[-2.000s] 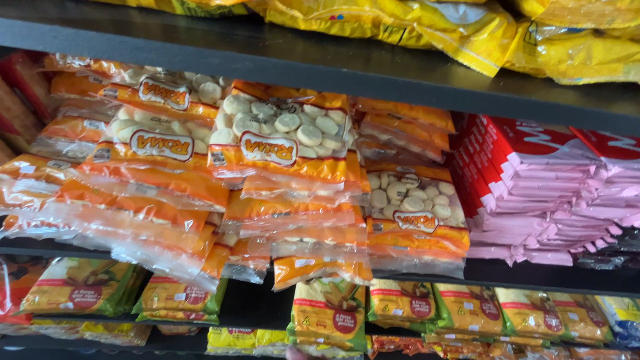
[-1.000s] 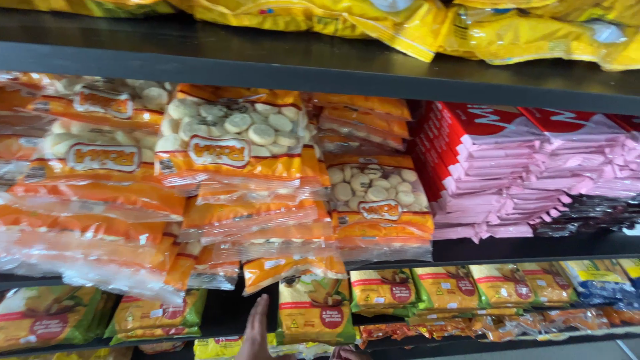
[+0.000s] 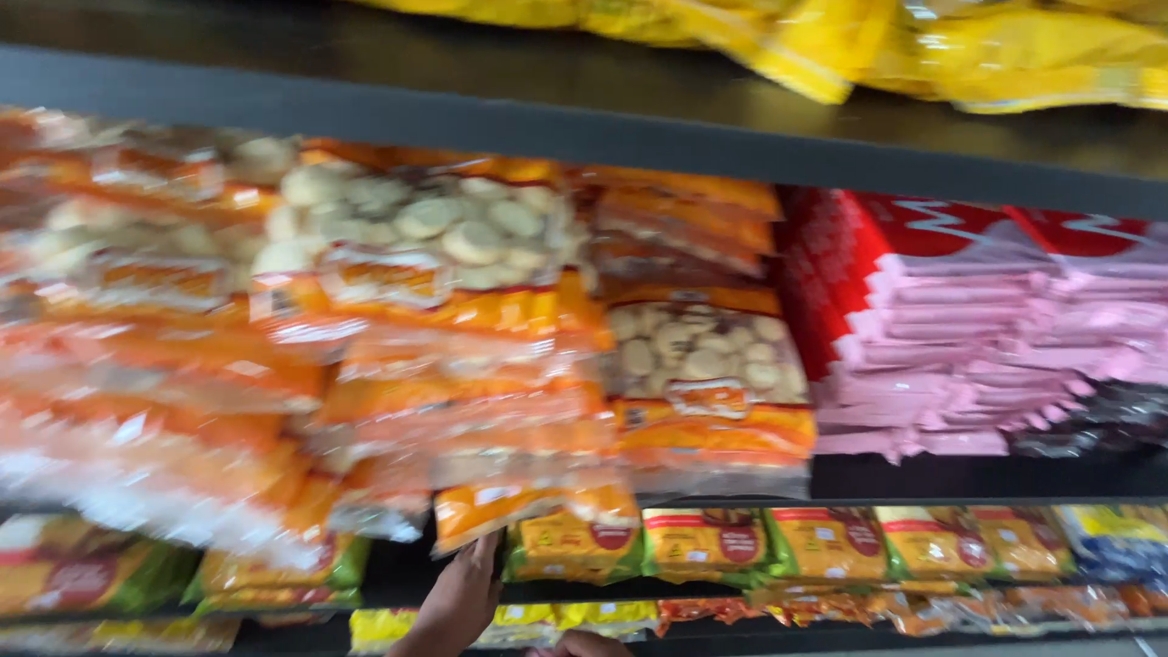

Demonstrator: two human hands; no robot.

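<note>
My left hand [image 3: 461,589] reaches up from the bottom edge, its fingertips at the lower edge of an orange plastic bag [image 3: 497,506] that juts over the shelf front. Whether the fingers grip it cannot be told. Above, stacked orange bags hold round, pale biscuit-like pieces; the top bag [image 3: 429,228] shows them through a clear window. Only the top of my right hand [image 3: 584,644] shows at the bottom edge, with its fingers bent, below the yellow-green packets [image 3: 575,547]. What it touches, if anything, is hidden.
A dark shelf edge [image 3: 584,137] runs above the bags, with yellow bags [image 3: 1031,55] over it. Pink packets with red tops [image 3: 967,319] are stacked at the right. Another smaller orange bag [image 3: 712,365] lies beside them. Lower shelves hold a row of packets [image 3: 826,547] and small orange-red bags [image 3: 821,613].
My left hand has moved up to the jutting orange bag; one second ago it was lower, beside a yellow-green packet. More of my right hand shows at the bottom edge.
</note>
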